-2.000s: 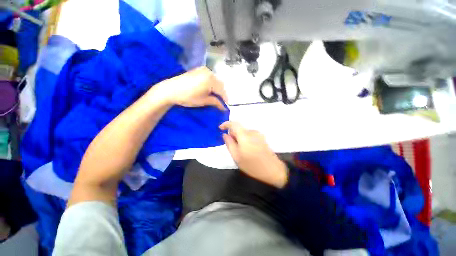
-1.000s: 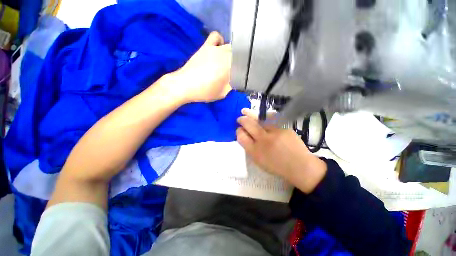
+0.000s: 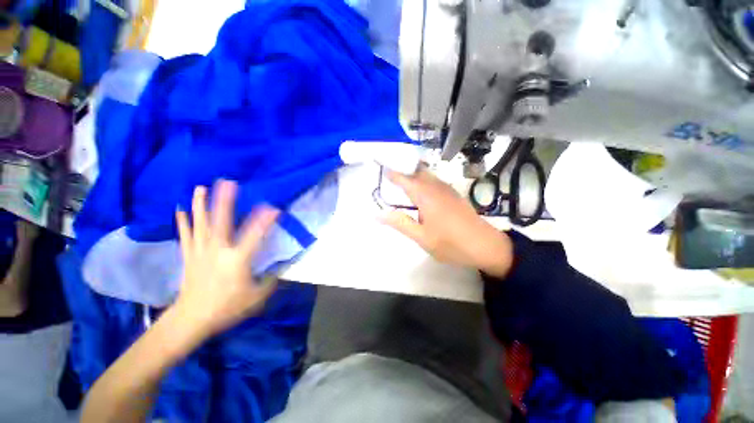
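Note:
A royal-blue garment piece (image 3: 248, 124) lies bunched left of the sewing machine head (image 3: 579, 74), its right end near the presser foot. A paler blue-grey part (image 3: 318, 211) with a narrow blue strip shows at its lower edge. A small white piece (image 3: 372, 153) lies along the blue edge beside the needle area. My left hand (image 3: 221, 256) is blurred, fingers spread, over the lower part of the garment. My right hand (image 3: 446, 223) is below the presser foot, thumb and index finger apart, its index fingertip by the white piece. The needle tip is hidden.
Black-handled shears (image 3: 525, 186) lie right of the needle, then a round white piece (image 3: 579, 194) and a dark block (image 3: 711, 235). A red basket (image 3: 721, 351) stands below right. A purple tray (image 3: 41, 124) and another person's arm (image 3: 16, 273) are at far left.
My left hand has left the cloth near the needle and moved down left, its fingers spreading. My right hand's thumb and index have parted. The white piece now shows at the blue edge.

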